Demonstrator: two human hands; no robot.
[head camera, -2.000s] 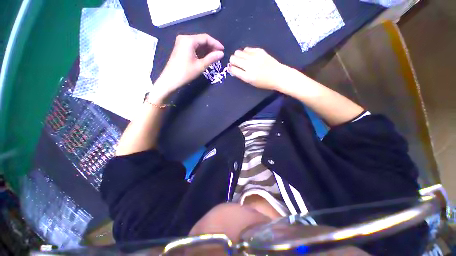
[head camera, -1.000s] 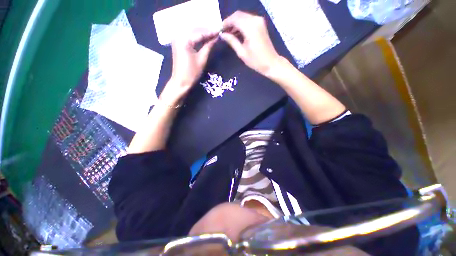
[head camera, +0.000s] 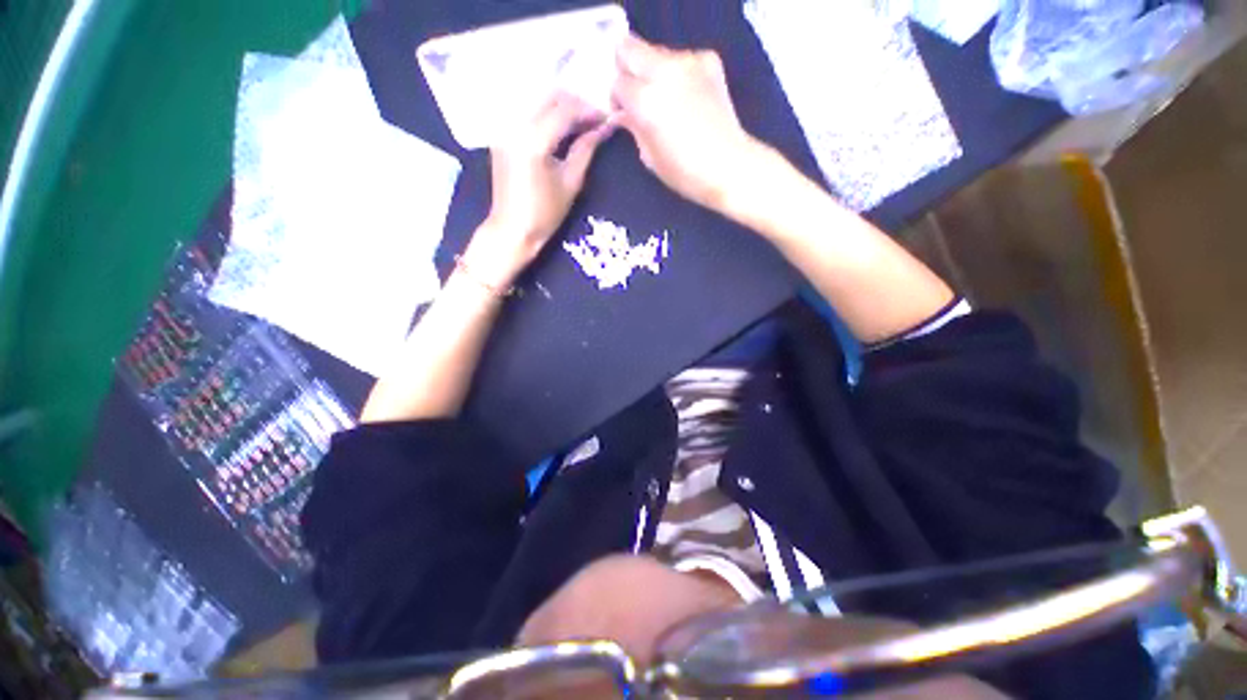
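A white plastic housing (head camera: 479, 75) lies on the black mat at the top centre, tilted a little in the view. My left hand (head camera: 547, 164) is at its lower edge, thumb and fingers close together over its lower right part. My right hand (head camera: 677, 110) grips its right edge, fingers bent. The fingertips of both hands nearly meet at the lower right corner; whether a tiny part is between them cannot be made out. A loose pile of tiny white parts (head camera: 611, 253) lies on the mat below the hands.
White protective sheets (head camera: 322, 205) lie left, another sheet (head camera: 862, 103) right. A blister tray (head camera: 239, 424) with small coloured parts and clear ridged trays (head camera: 130, 588) are at lower left. The green belt (head camera: 130, 164) runs along the left. A clear bag (head camera: 1094, 48) is at upper right, a carton (head camera: 1080, 260) below it.
Both hands have moved from the pile of tiny parts up to the housing. The right hand now touches its right edge, and more of the housing shows than two seconds ago.
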